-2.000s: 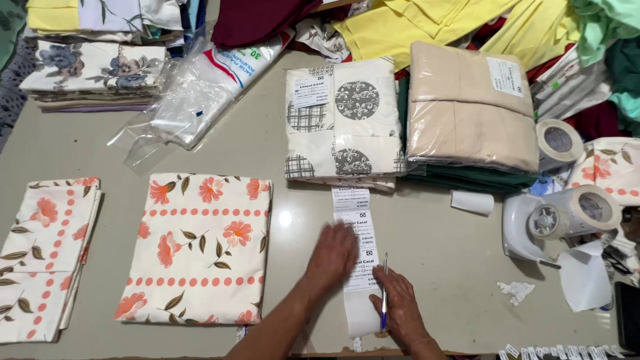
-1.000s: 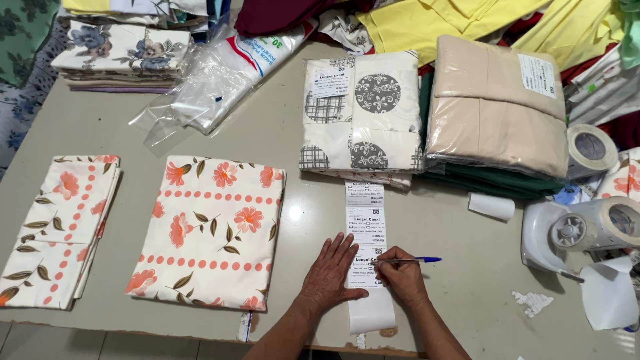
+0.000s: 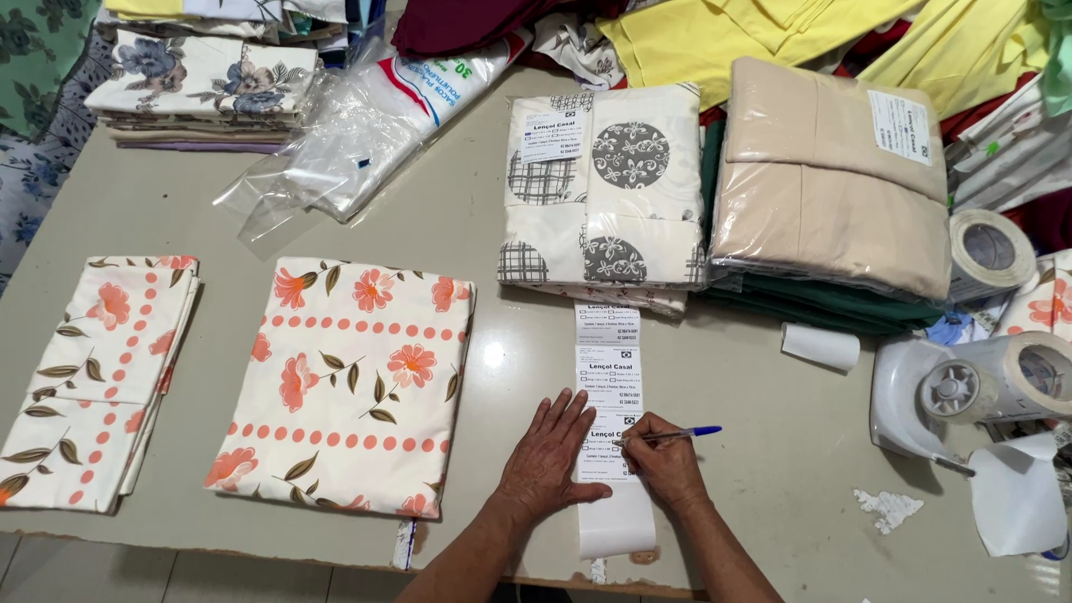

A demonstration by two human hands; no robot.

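A strip of printed labels (image 3: 610,377) lies along the table, its far end under a plastic-wrapped sheet set with dark circles (image 3: 603,193). My left hand (image 3: 548,456) rests flat, fingers spread, over the strip's left edge. In my right hand (image 3: 666,461) is a blue-capped ballpoint pen (image 3: 682,433), its tip side over one label. To the left lie a folded floral sheet (image 3: 343,385) and a narrower folded floral piece (image 3: 105,377). A wrapped beige sheet (image 3: 829,184) sits on dark green fabric at the right.
A tape dispenser (image 3: 900,410) with a label roll (image 3: 1017,377) stands at the right, near another roll (image 3: 991,251). Clear plastic bags (image 3: 360,142) and stacked floral fabric (image 3: 201,84) lie at the back left. Yellow cloth (image 3: 754,42) is heaped at the back.
My left hand has come down flat by the strip. My right hand, lower and beside the strip with the pen two seconds ago, now holds the pen over a label.
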